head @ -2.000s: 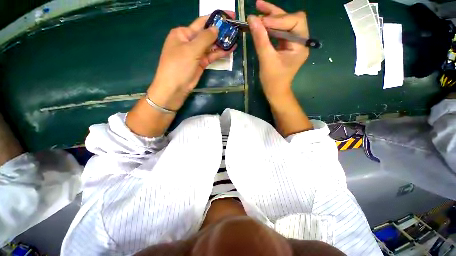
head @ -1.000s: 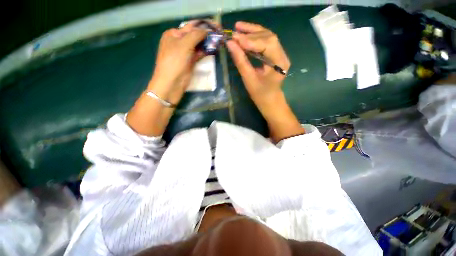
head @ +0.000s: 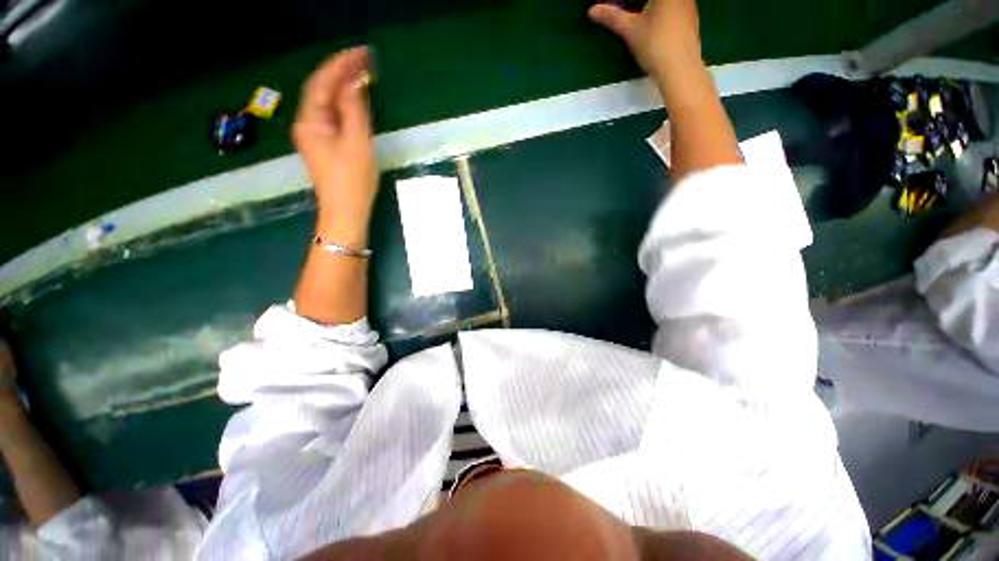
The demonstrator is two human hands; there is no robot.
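My left hand (head: 335, 115) is over the dark green belt, just past the pale rail. Its fingers are bent and blurred, and a tiny pale or yellowish spot shows at the fingertips; I cannot tell whether it is held. A dark unit (head: 233, 130) with a yellow tab (head: 264, 102) lies on the belt to the left of this hand, apart from it. My right hand (head: 661, 33) reaches over the belt and is cut off by the top edge. Something dark shows between its thumb and fingers, too little to name. No tweezers are visible. A white sheet (head: 435, 236) lies on the bench.
The pale rail (head: 526, 118) curves between belt and bench. White strips (head: 779, 181) lie partly behind my right arm. A black mass (head: 844, 142) and clustered dark units with yellow parts (head: 922, 137) are at the right. Other people's arms show at both sides.
My hands have moved apart and forward over the belt. The unit is gone from my left fingers' earlier grip, and the tweezers are out of sight. The view has shifted, showing more belt.
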